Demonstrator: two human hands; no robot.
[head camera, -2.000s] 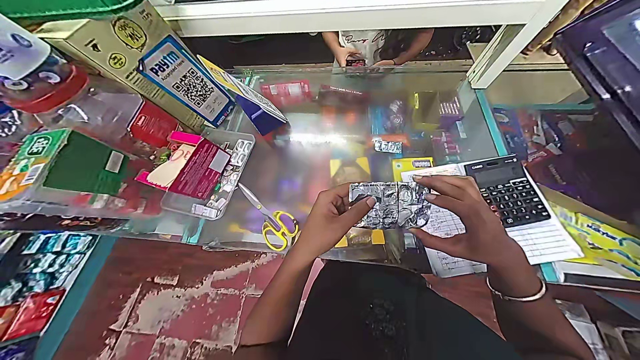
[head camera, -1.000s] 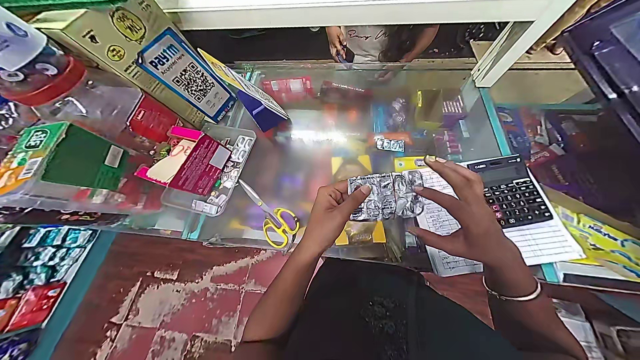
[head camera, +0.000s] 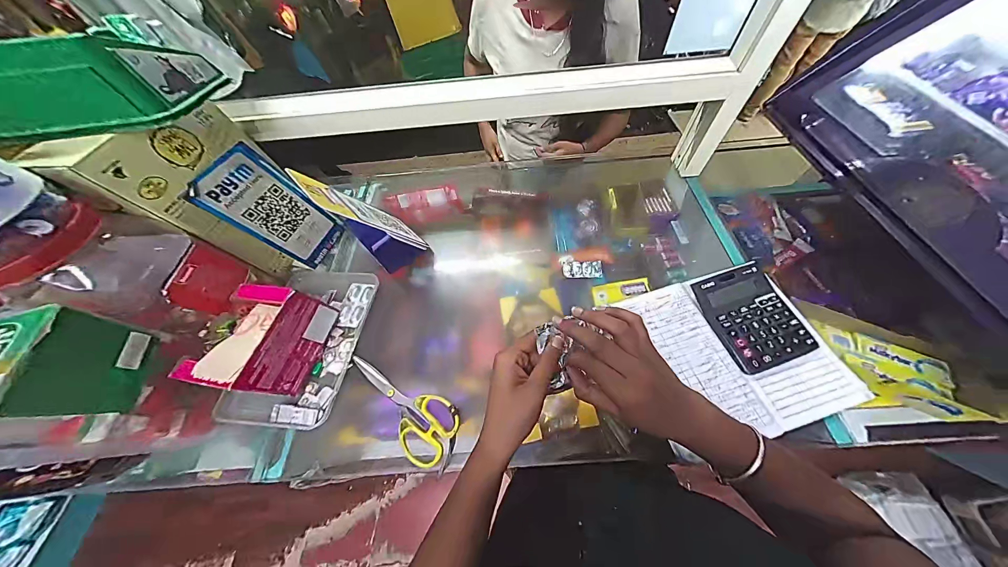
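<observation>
Both hands meet over the front part of the glass counter (head camera: 465, 315), around silvery foil strips (head camera: 551, 339) that are now mostly covered by fingers. My left hand (head camera: 524, 378) grips the foil from the left between thumb and fingers. From the right, my right hand (head camera: 610, 358) lies over it with fingers bent. Scissors with yellow handles (head camera: 429, 425) rest left of my left hand, blades pointing up and left. Beyond my hands lies a small silver blister strip (head camera: 581, 269). A black calculator (head camera: 756, 319) sits on an open written notebook (head camera: 681, 346) to the right.
At left, a clear plastic tray (head camera: 362, 339) holds blister pieces and a pink box (head camera: 272, 339). Behind it stand a payment code sign (head camera: 268, 206) and a tan carton (head camera: 130, 177). Across the counter, a person (head camera: 543, 63) stands behind a white frame (head camera: 488, 98). Yellow packets (head camera: 906, 366) lie right.
The foil was held out flat between both hands; now my hands are closer together and my right fingers cover most of it. The view has tilted up, showing more of the person opposite.
</observation>
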